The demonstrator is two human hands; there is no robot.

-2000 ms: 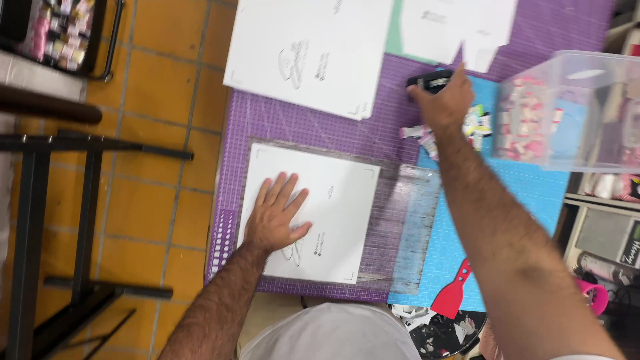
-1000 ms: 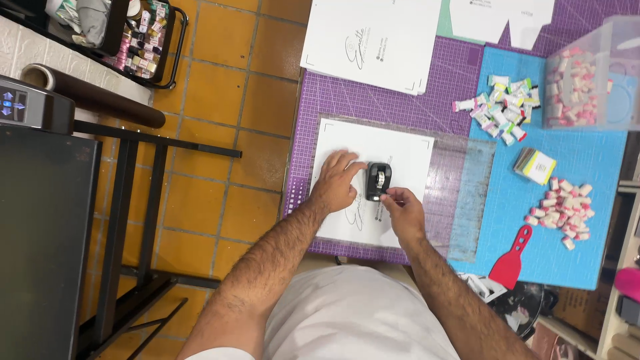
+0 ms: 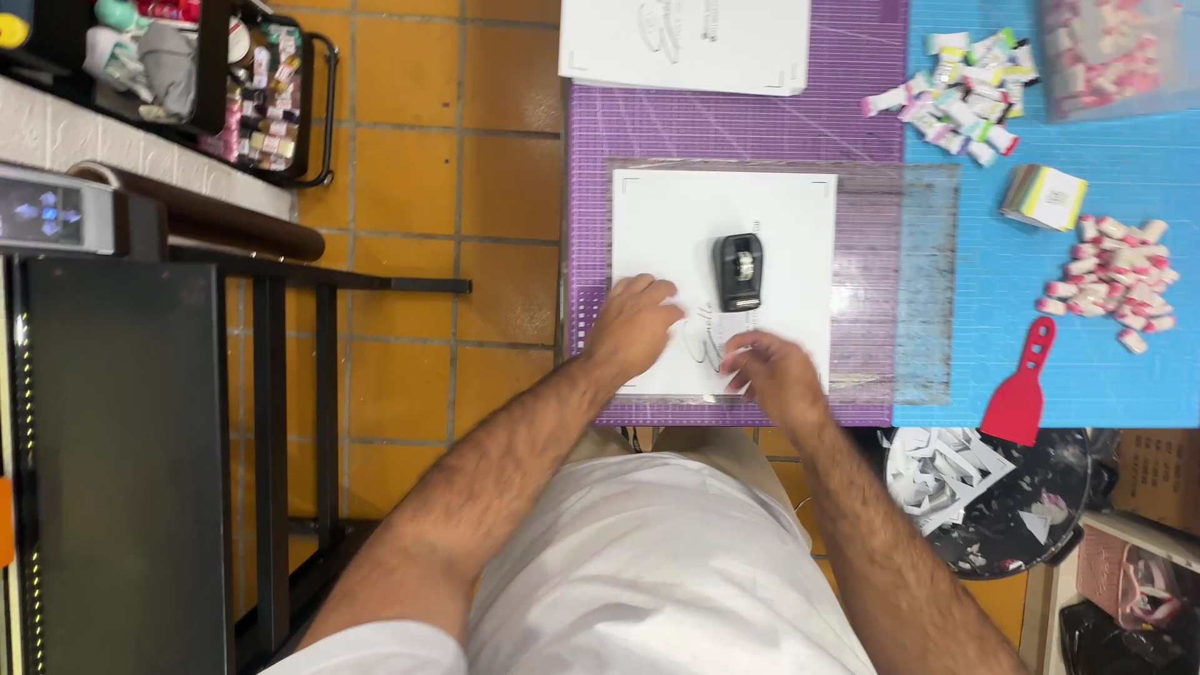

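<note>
A white printed sheet (image 3: pixel 787 206) lies on a clear plastic mat (image 3: pixel 867 300) over the purple cutting mat. On the sheet rests a black tape dispenser (image 3: pixel 738 272) with a small roll in it. My left hand (image 3: pixel 637 323) is on the sheet's left side, fingers bent, with nothing visible in its grasp. My right hand (image 3: pixel 773 370) is over the lower right of the sheet, below the dispenser and apart from it. Its thumb and fingers are curled and blurred, and whether they pinch something small cannot be told.
More white sheets (image 3: pixel 694 56) lie at the top. On the blue mat (image 3: pixel 966 244) are small colourful wrapped pieces (image 3: pixel 970 98), a card stack (image 3: pixel 1043 197), pink-and-white pieces (image 3: pixel 1111 272), a clear tub (image 3: pixel 1125 56) and a red scraper (image 3: pixel 1022 384). A black bin (image 3: pixel 1059 497) holds paper scraps below the edge.
The tape dispenser was in my right hand at the far side of the table, then was held over the sheet; now it rests there, let go. My right hand has moved below it.
</note>
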